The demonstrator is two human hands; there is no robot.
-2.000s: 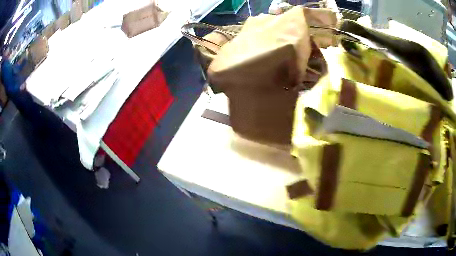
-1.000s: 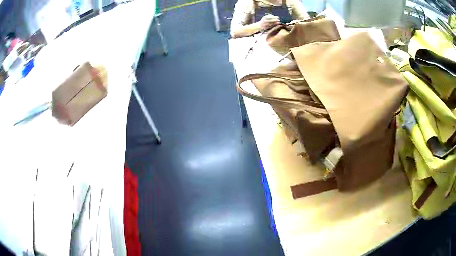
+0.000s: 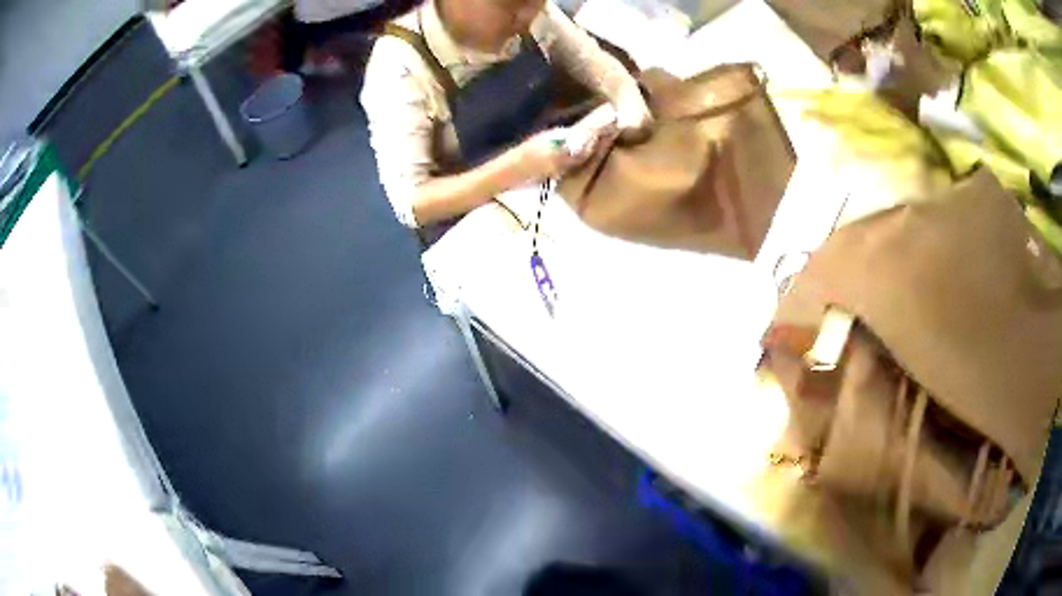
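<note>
Neither of my hands can be made out. Large brown bags (image 3: 932, 268) lie in a heap on a white-topped table (image 3: 652, 338) at the right, with a pale tag (image 3: 832, 339) on them. Another brown bag (image 3: 687, 163) lies further along, and a seated person's hands (image 3: 582, 137) are on it. A small purple-handled tool (image 3: 543, 285) lies near the table edge, with a dark cord running up from it. Yellow bags (image 3: 1013, 105) are heaped at the upper right.
The person in a dark apron (image 3: 501, 105) sits at the table's far end. Grey floor (image 3: 291, 314) lies between this table and a white table (image 3: 70, 384) at the left. A grey bin (image 3: 277, 116) stands beyond. A small blurred brown patch at the bottom left is unclear.
My view has swung along the aisle. The brown bags now sit lower right, and the person and the purple-handled tool have come into clear view. The box on the left table has left the picture.
</note>
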